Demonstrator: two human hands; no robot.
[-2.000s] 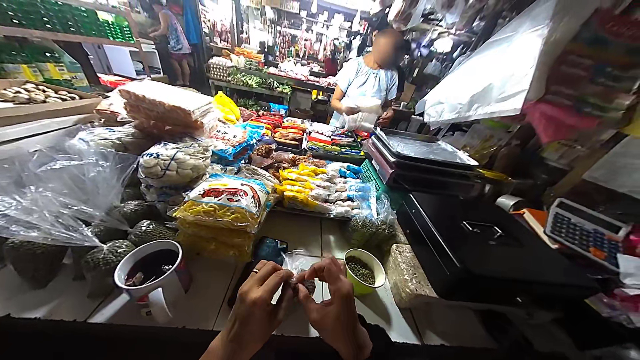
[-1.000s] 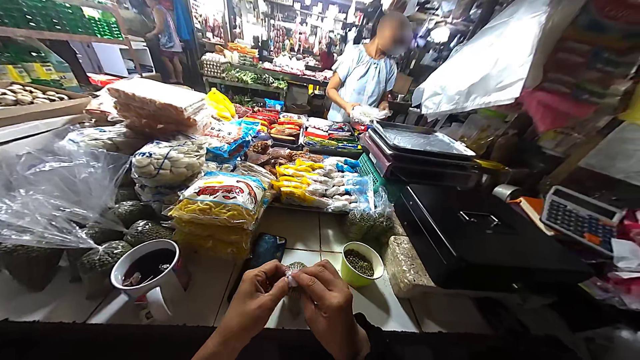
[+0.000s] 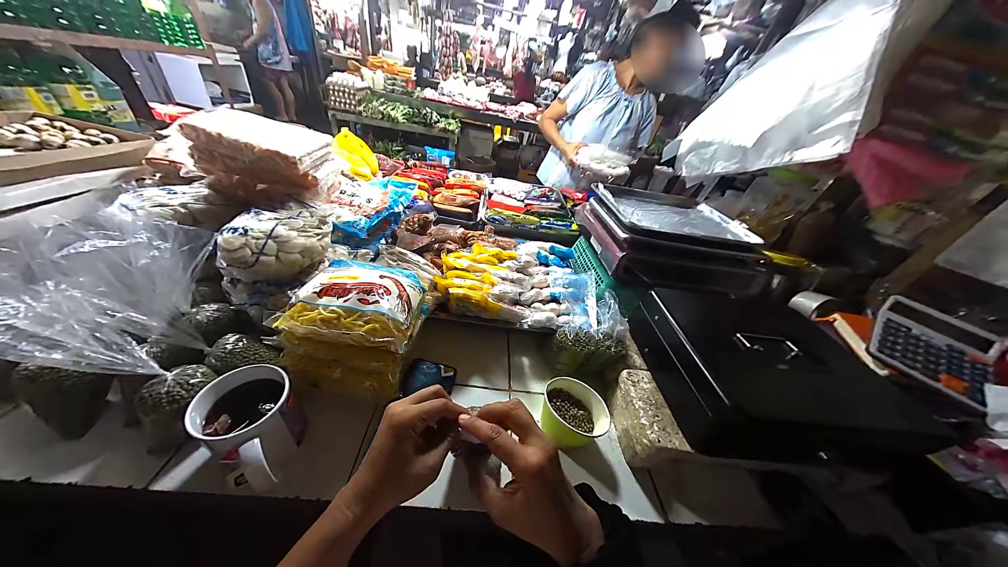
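My left hand (image 3: pixel 413 445) and my right hand (image 3: pixel 524 472) meet over the white tiled counter, fingertips pinching the top of a small clear plastic bag (image 3: pixel 470 449). Its contents are mostly hidden by my fingers. Just right of my hands stands a lime-green cup (image 3: pixel 576 411) of small dark round grains, like peppercorns. A dark phone-like object (image 3: pixel 429 376) lies behind my left hand. At the left a white mug (image 3: pixel 240 421) holds dark liquid.
Behind lie packs of yellow noodles (image 3: pixel 346 307), bagged white balls (image 3: pixel 273 244) and sausage packs (image 3: pixel 504 283). Knotted bags of dark grains (image 3: pixel 244 354) sit left. A black metal box (image 3: pixel 756 378), stone block (image 3: pixel 650 409) and calculator (image 3: pixel 933 350) are right. A person (image 3: pixel 602 118) stands beyond, holding a bag.
My fingers have closed together at the top of the small bag, which showed more openly between them two seconds ago. The person beyond has shifted and turned slightly.
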